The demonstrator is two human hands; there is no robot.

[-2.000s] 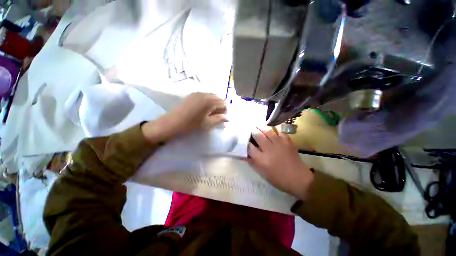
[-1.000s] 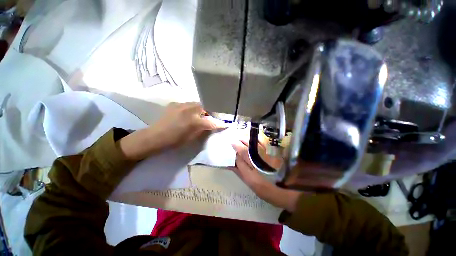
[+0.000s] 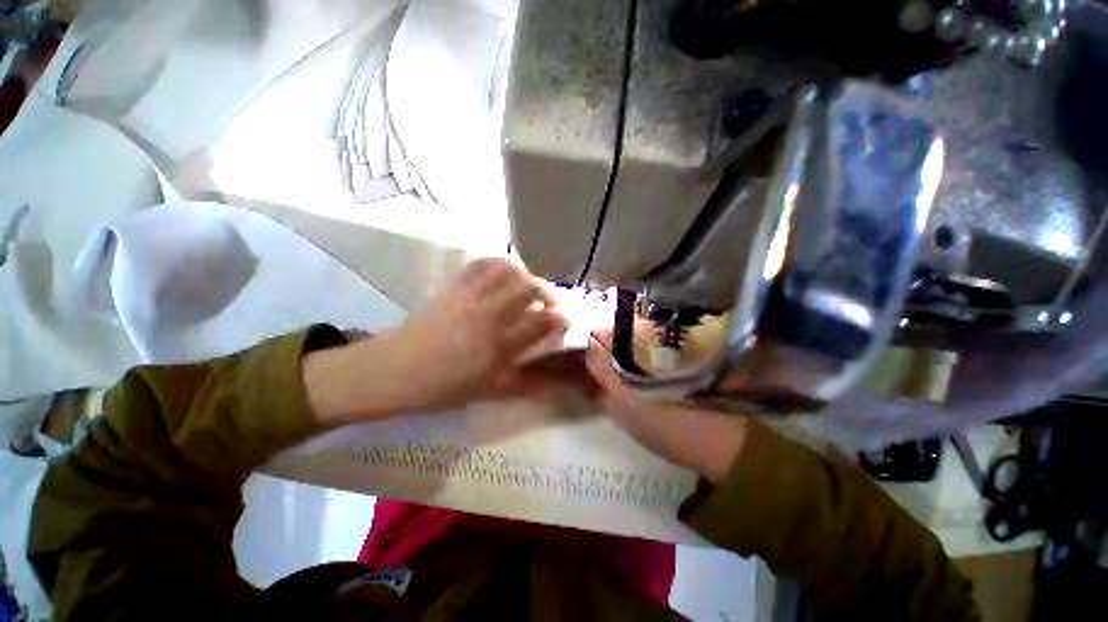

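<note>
The sewing machine head point(image 3: 571, 146) fills the upper right, with a shiny metal guard in front of its face. White fabric point(image 3: 207, 273) lies spread left of the needle area, with a raised fold. My left hand point(image 3: 468, 340) is just left of the needle area, fingers bent over the pale cloth edge; its fingertips are blurred. My right hand point(image 3: 632, 395) is below the presser foot area, partly hidden behind the metal guard. The lamp glare and blur hide what the fingertips of my right hand hold.
Narrow cut pieces point(image 3: 374, 128) lie fanned behind the work. A printed ruler point(image 3: 523, 474) runs along the table's front edge. Black-handled scissors point(image 3: 1006, 496) and a dark object point(image 3: 902, 459) lie at the right. Pale purple cloth point(image 3: 1008, 377) hangs at the right of the head.
Since one second ago, my left hand has moved down and right, closer to my right hand. The white cloth that showed between my hands is now mostly covered. The camera view has shifted slightly.
</note>
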